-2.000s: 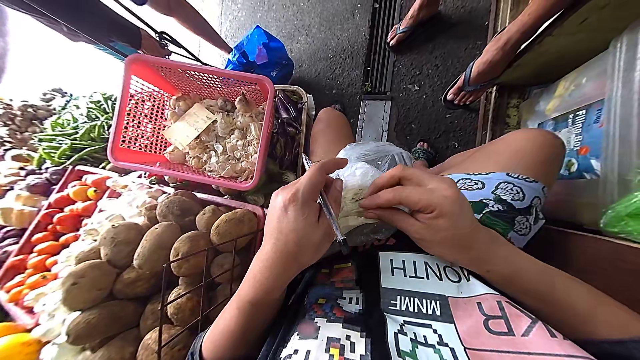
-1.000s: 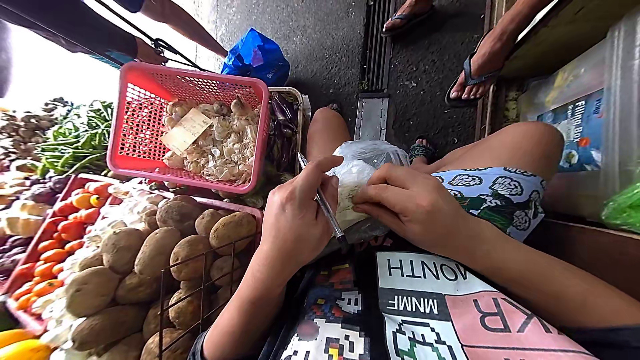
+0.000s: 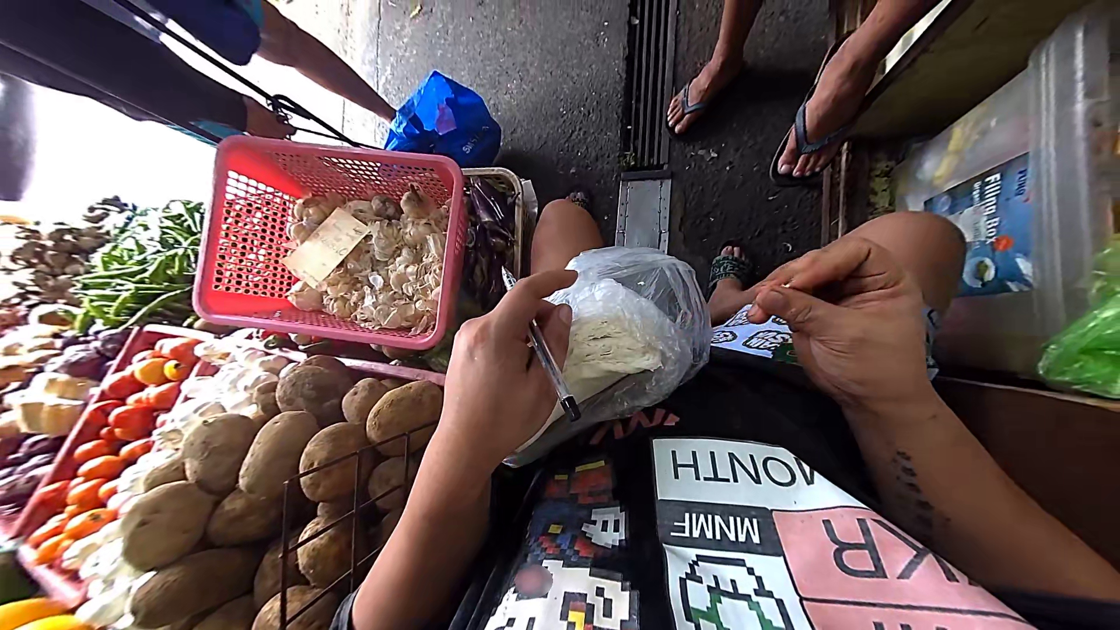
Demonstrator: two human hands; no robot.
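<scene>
A clear plastic bag [image 3: 678,319] holding whitish, shredded-looking contents [image 3: 608,350] rests on my lap. My left hand [image 3: 512,367] grips the bag's left side, with a ballpoint pen [image 3: 544,359] held across its fingers, dark end downward. To the right of the bag, my right hand [image 3: 844,319] is raised with thumb and fingertips pinched together. A tiny pale bit shows at those fingertips, too small to name. The bag and my right hand are apart.
Left of me are a pink plastic basket [image 3: 328,328] of garlic, potatoes [image 3: 214,451] behind a wire rack [image 3: 354,516], tomatoes [image 3: 105,468], green chillies [image 3: 144,258] and eggplants [image 3: 490,219]. Beyond sits a blue bag [image 3: 444,122]. A person's sandalled feet [image 3: 818,131] stand ahead; a plastic bin [image 3: 989,236] is at right.
My right hand has left the bag and moved to the right, fingertips still pinched. My left hand stays at the bag with the pen.
</scene>
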